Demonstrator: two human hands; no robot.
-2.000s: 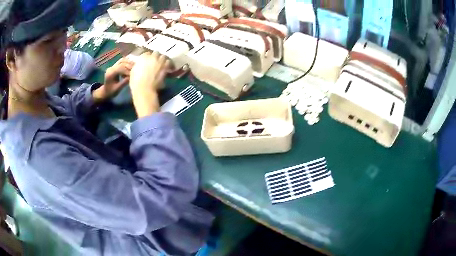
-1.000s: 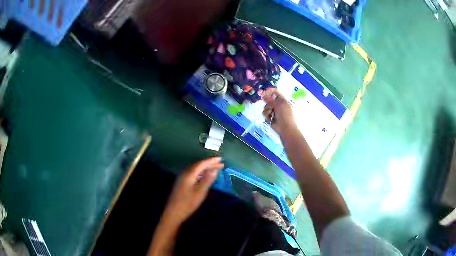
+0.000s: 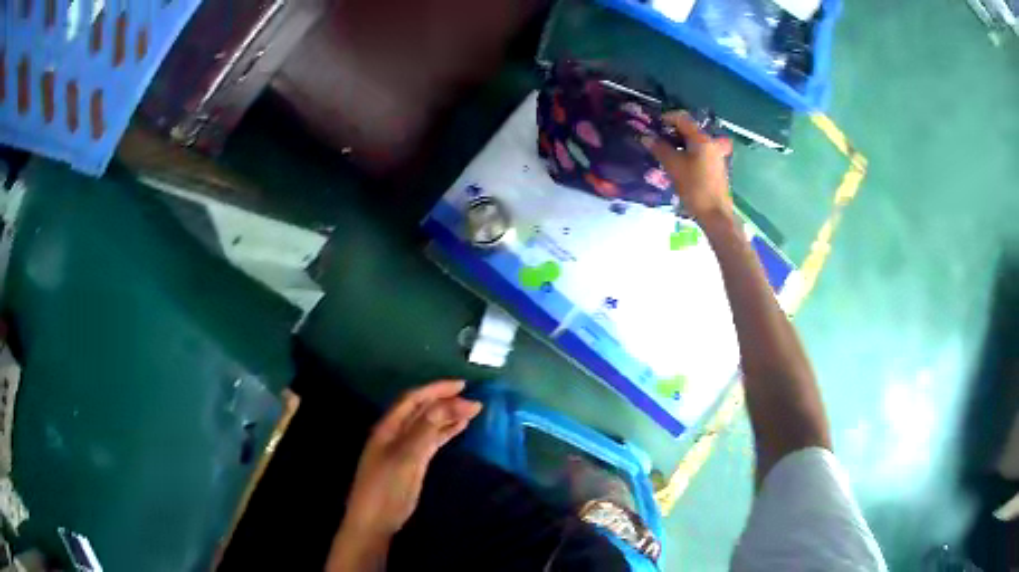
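The dark patterned pouch [image 3: 598,140], with red and pink shapes, lies at the back of the white and blue printed carton [image 3: 626,302]. My right hand [image 3: 698,168] is closed on the pouch's right end; the fingertips are partly hidden. My left hand [image 3: 413,441] is in the lower middle, apart from the pouch, with nothing in it and its fingers loosely bent. A round metal-lidded item [image 3: 488,222] stands on the carton's left part.
The green bench [image 3: 134,369] is at the left, with a blue slotted basket [image 3: 95,67] above it. A blue bin [image 3: 821,67] with bags is at the top. A blue-rimmed stool or crate [image 3: 581,430] is below the carton. A white item [image 3: 493,337] lies beside the carton.
My right hand has moved up and taken hold of the pouch, which has shifted right on the carton. My left hand stays low, slightly further down. The bench worker and housings have left view.
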